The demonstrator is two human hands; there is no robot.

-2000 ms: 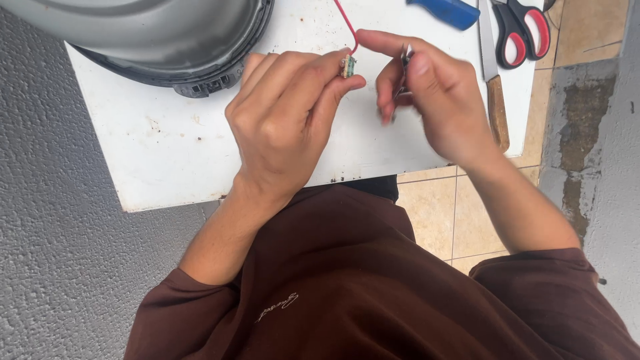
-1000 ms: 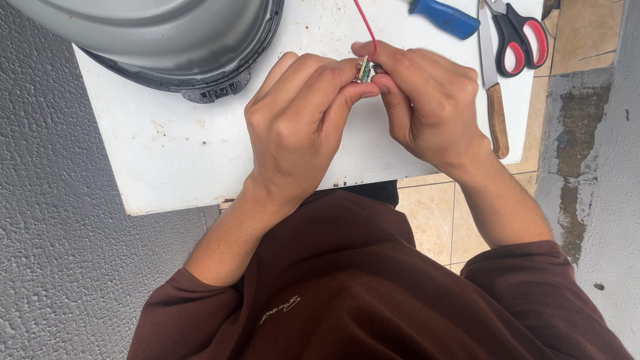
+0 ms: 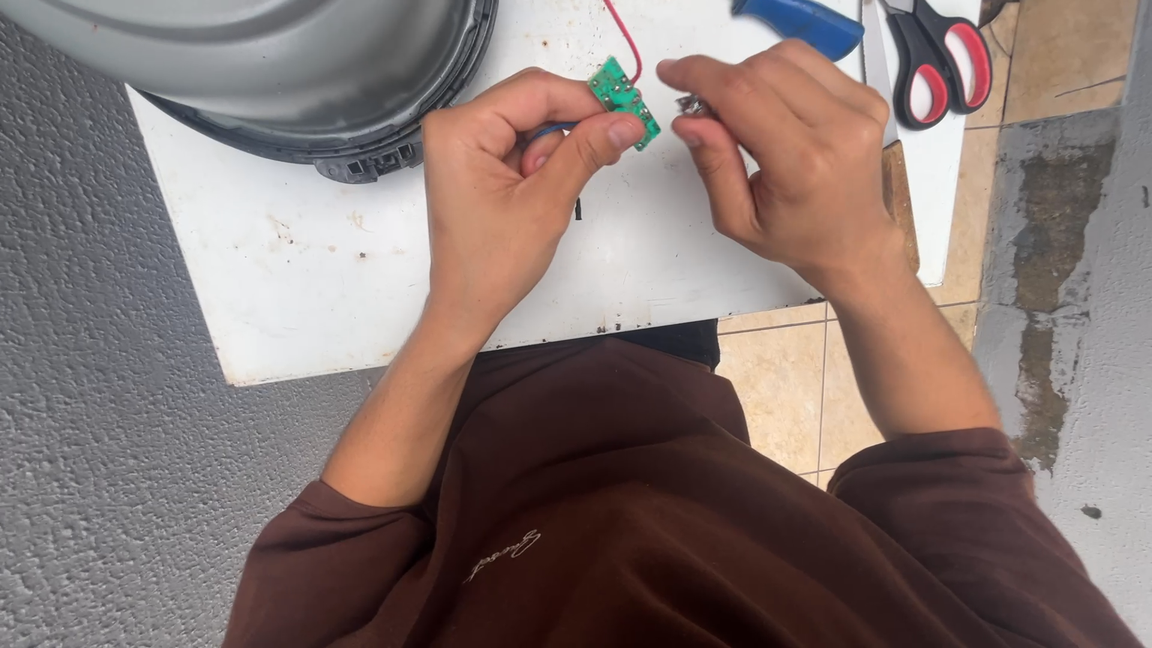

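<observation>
My left hand [image 3: 522, 180] pinches a small green circuit board [image 3: 623, 101] between thumb and fingers, its soldered side facing up. A red wire [image 3: 627, 40] rises from the board's upper right, and part of a blue wire [image 3: 551, 130] shows between my left fingers. To the right, my right hand [image 3: 783, 148] holds a small metallic piece [image 3: 691, 105] between thumb and fingers; too little of it shows to name it. A gap separates that piece from the board.
A grey rounded housing with a black rim [image 3: 360, 168] covers the white table's [image 3: 297, 297] upper left. Upper right lie a blue handle [image 3: 805, 25], black-and-red scissors [image 3: 922, 76] and a knife with a wooden handle [image 3: 900, 202], partly behind my right hand.
A second ago my hands met at the board; now they are apart, my right hand farther right. The board's green face has turned into view.
</observation>
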